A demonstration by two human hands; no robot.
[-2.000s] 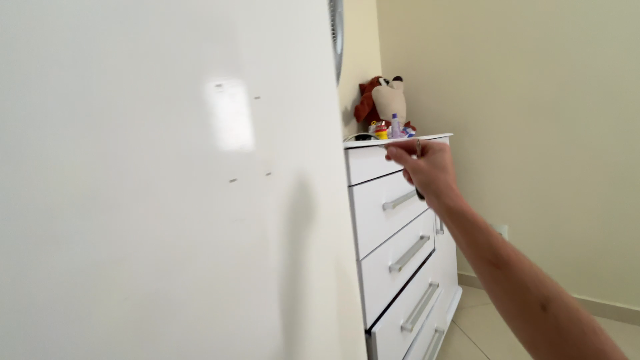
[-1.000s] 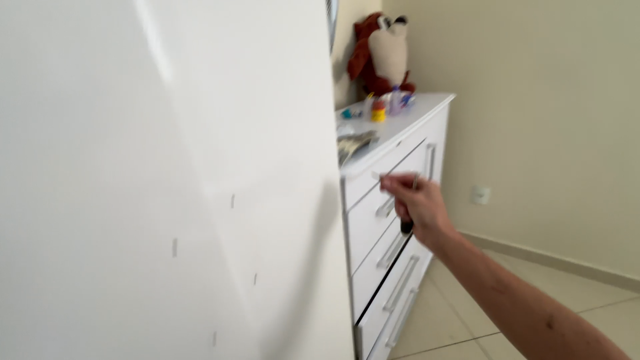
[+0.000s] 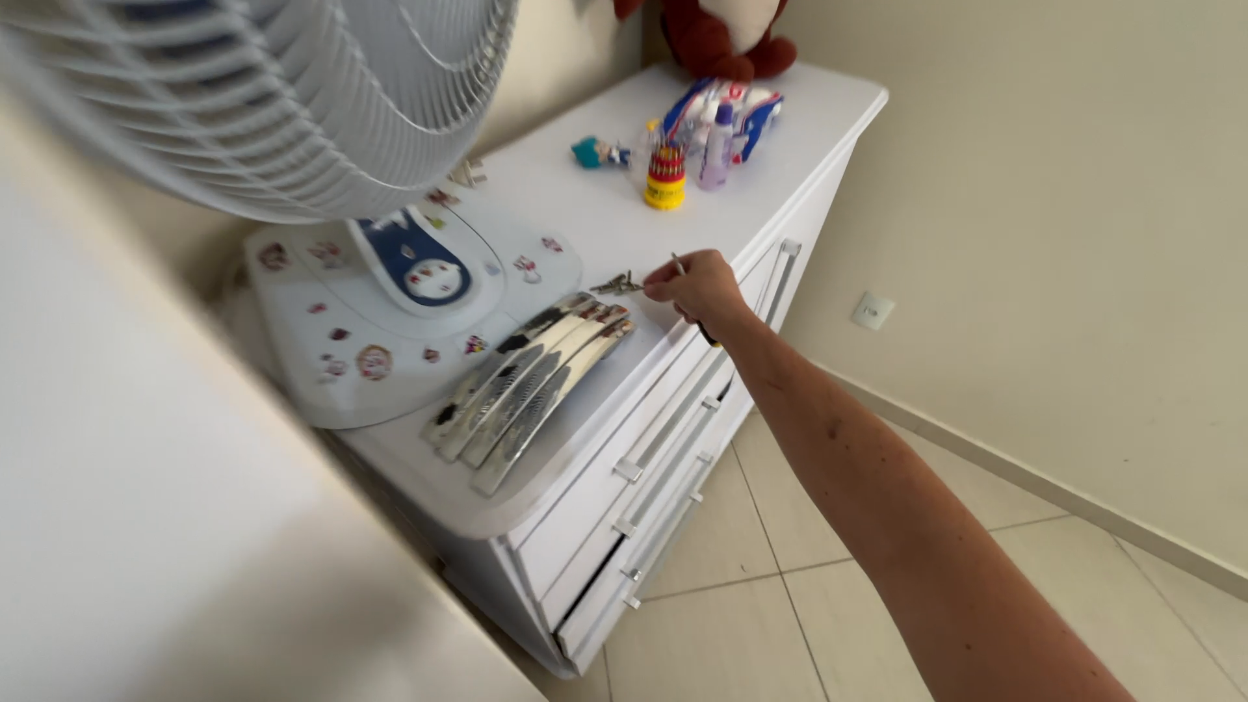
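In the head view my right hand (image 3: 697,291) is over the front edge of the white dresser top (image 3: 819,107), closed around what looks like a screwdriver (image 3: 709,334): a thin metal shaft shows above the fingers and a black-and-yellow end below. The fingertips are at a small pile of metal screws (image 3: 616,284); whether they pinch one I cannot tell. Just left of the hand lie several curved strips (image 3: 546,375) with worn coating, side by side. My left hand is out of view.
A fan (image 3: 292,97) with a stickered base (image 3: 390,341) stands at the left. Farther back are a yellow-and-red bit holder (image 3: 666,180), a purple-capped bottle (image 3: 717,151), a plastic package (image 3: 760,112), a small doll (image 3: 597,153) and a plush toy (image 3: 721,39). A white panel (image 3: 146,487) fills the lower left.
The view has swung strongly toward the dresser top, bringing the fan and strips into sight. My right hand has moved from beside the white panel to the screws on the dresser.
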